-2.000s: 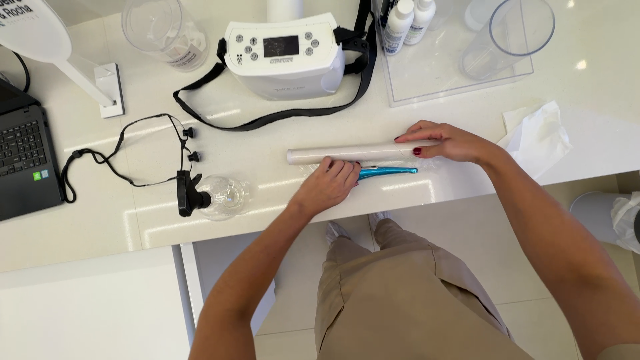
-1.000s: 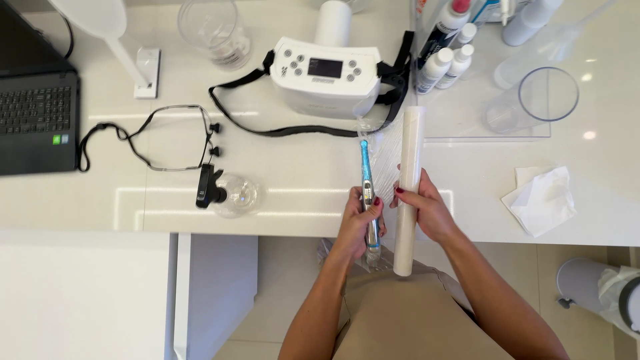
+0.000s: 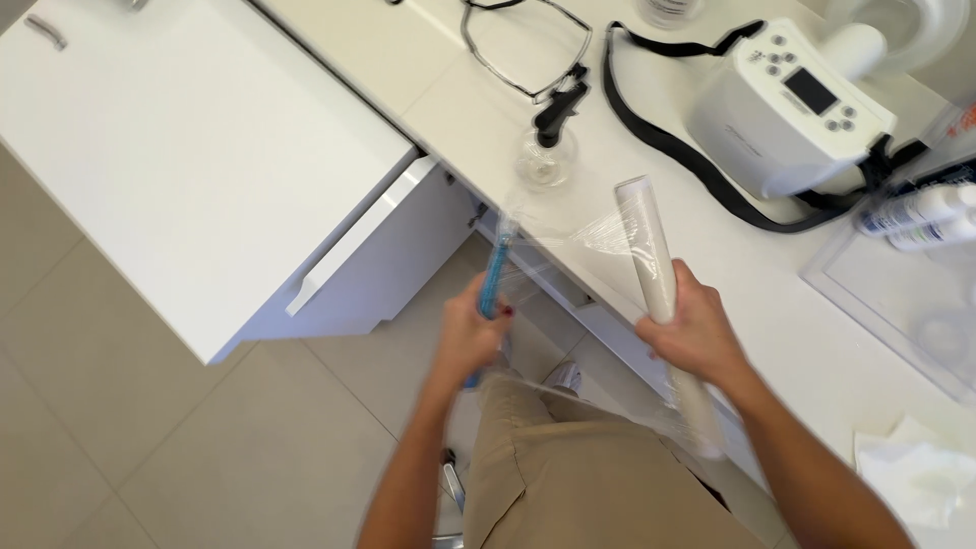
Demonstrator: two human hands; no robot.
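Note:
My left hand (image 3: pixel 474 324) is closed around a slim blue handheld device (image 3: pixel 494 274), held upright over the counter's front edge; clear film covers its tip. A roll of clear plastic film (image 3: pixel 648 252) is gripped in my right hand (image 3: pixel 690 324), its upper end over the counter and its lower end near my trousers. Thin, wrinkled film (image 3: pixel 606 235) stretches between the roll and the blue device. The device's finer details are blurred.
On the white counter (image 3: pixel 770 305) are a clear spray bottle (image 3: pixel 546 164), glasses (image 3: pixel 469 34), a white portable X-ray unit (image 3: pixel 762 114) with a black strap, white bottles (image 3: pixel 945 221) by a clear tray (image 3: pixel 877 305), and crumpled tissue (image 3: pixel 911 473). A drawer (image 3: pixel 366 236) juts out at left.
The blue device and the film roll, close together one second ago, are now farther apart, with film stretched between them. The view has turned and shifted left.

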